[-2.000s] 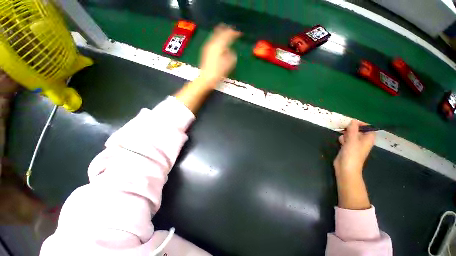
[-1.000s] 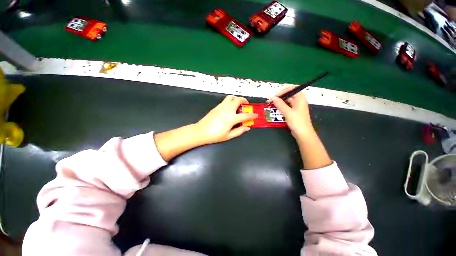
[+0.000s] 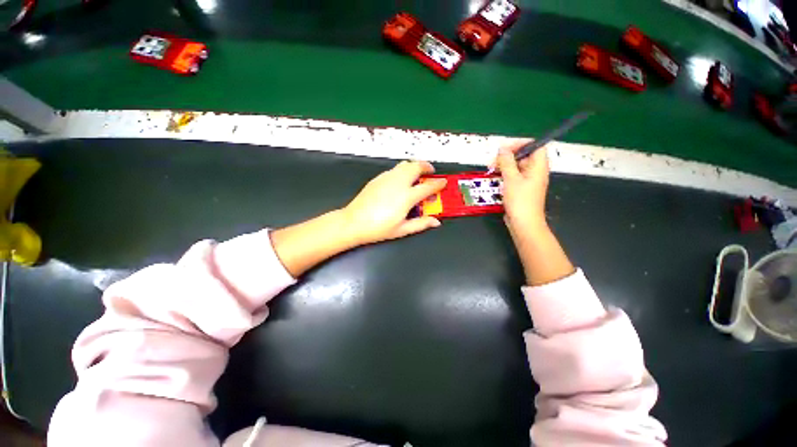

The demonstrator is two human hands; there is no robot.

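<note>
A red plastic unit [image 3: 451,204] lies on the dark bench near the belt edge rail. Its orange-yellow end piece [image 3: 432,205] is at the left, and its pale panel [image 3: 481,190] with dark spots is at the right. My left hand [image 3: 391,204] holds the unit at its left end, fingers over the orange-yellow part. My right hand [image 3: 525,187] holds a thin black hand tool [image 3: 556,134], whose back end points up and right over the rail. The tool's tip is near the panel's upper right; whether it touches cannot be told.
Several red units lie on the green conveyor belt [image 3: 288,92] beyond the white belt edge rail [image 3: 306,131]. A small white fan [image 3: 773,292] stands at the right, with red and silvery scraps [image 3: 769,218] behind it. Part of a yellow fan [image 3: 17,209] shows far left.
Two seconds ago my left hand was over the belt, empty and blurred. It now holds a unit on the bench. My right hand has moved left with the tool to the unit.
</note>
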